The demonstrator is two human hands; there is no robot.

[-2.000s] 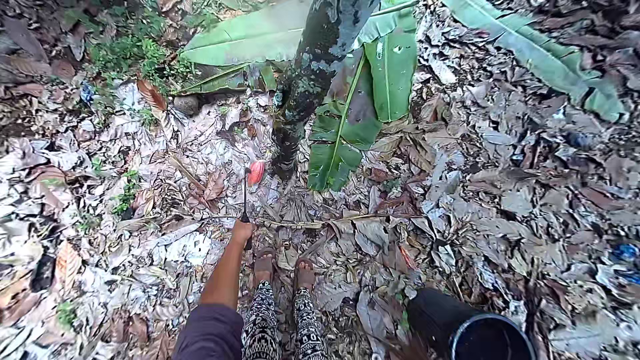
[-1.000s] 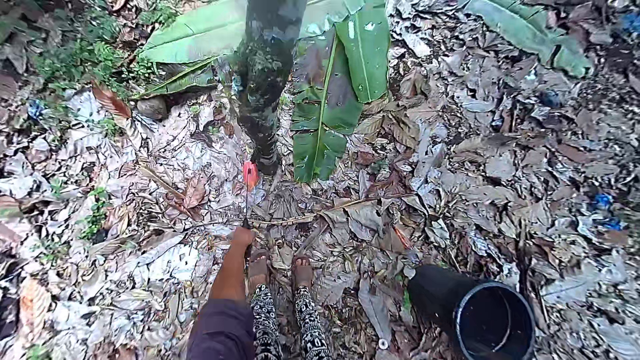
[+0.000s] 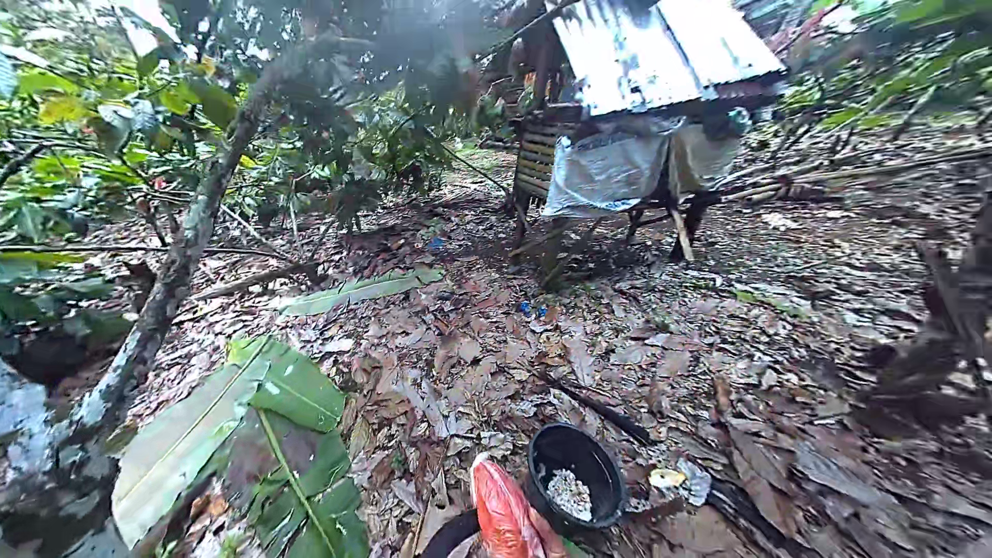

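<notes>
A red cacao pod (image 3: 504, 508) stands upright at the bottom edge, just left of a black plastic bucket (image 3: 595, 496). Wet white cacao beans (image 3: 570, 494) lie in the bucket. Part of a hand, apparently my right hand (image 3: 547, 536), shows against the pod's right side and grips it; most of this hand is cut off by the frame. Left of the pod is a dark curved object (image 3: 453, 533) that cannot be made out. My left hand is out of view.
Large green banana leaves (image 3: 302, 465) lie at lower left, beside a leaning tree trunk (image 3: 182, 260). A raised wooden shed (image 3: 535, 159) with a corrugated metal roof (image 3: 666, 54) stands at the back. Dark sticks (image 3: 604, 411) lie beyond and right of the bucket, among dry leaves.
The view has swung up and right. Earlier my left hand held a thin tool with a red thing at its tip; that hand is out of sight now. A red pod shows close beside the bucket.
</notes>
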